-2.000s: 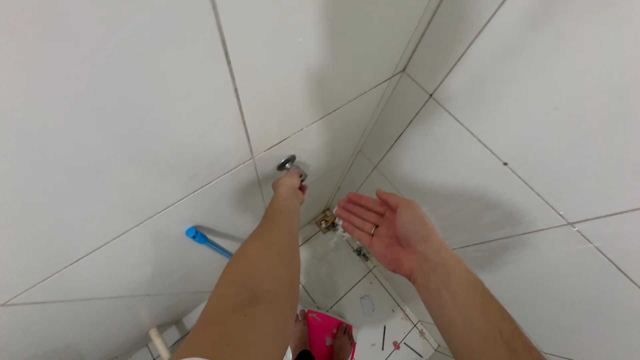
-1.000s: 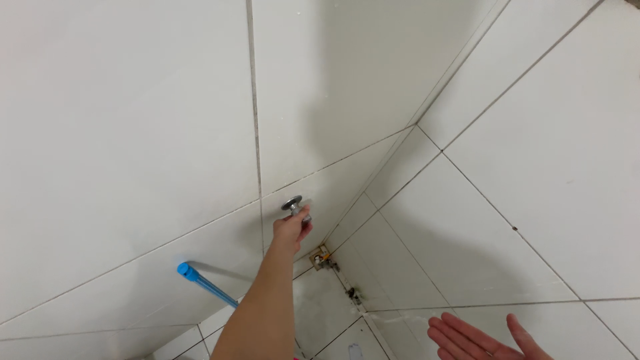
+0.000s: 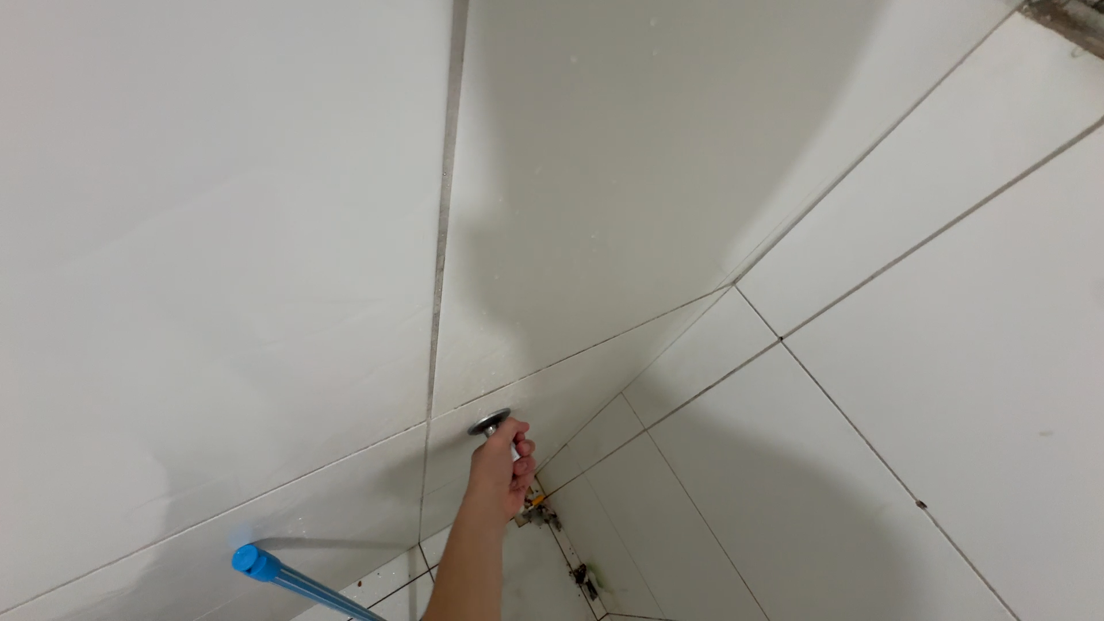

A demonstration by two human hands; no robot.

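My left hand (image 3: 504, 470) is closed around the handle of a chrome valve (image 3: 490, 422), whose round metal flange sits against the white tiled wall. The fingers cover most of the handle. Below and to the left of the valve, a blue pole (image 3: 302, 582) with a rounded blue cap leans at the wall. My right hand is out of the frame.
White wall tiles (image 3: 216, 216) with grey joints meet a second tiled wall (image 3: 949, 388) at a corner. Low in that corner are dark, dirty fittings or debris (image 3: 536, 513). A rough dark edge (image 3: 1069, 21) shows at the top right.
My right hand, open with its palm showing in the earlier frames, has moved down and out of view. My left hand stays at the valve. The view has tilted up.
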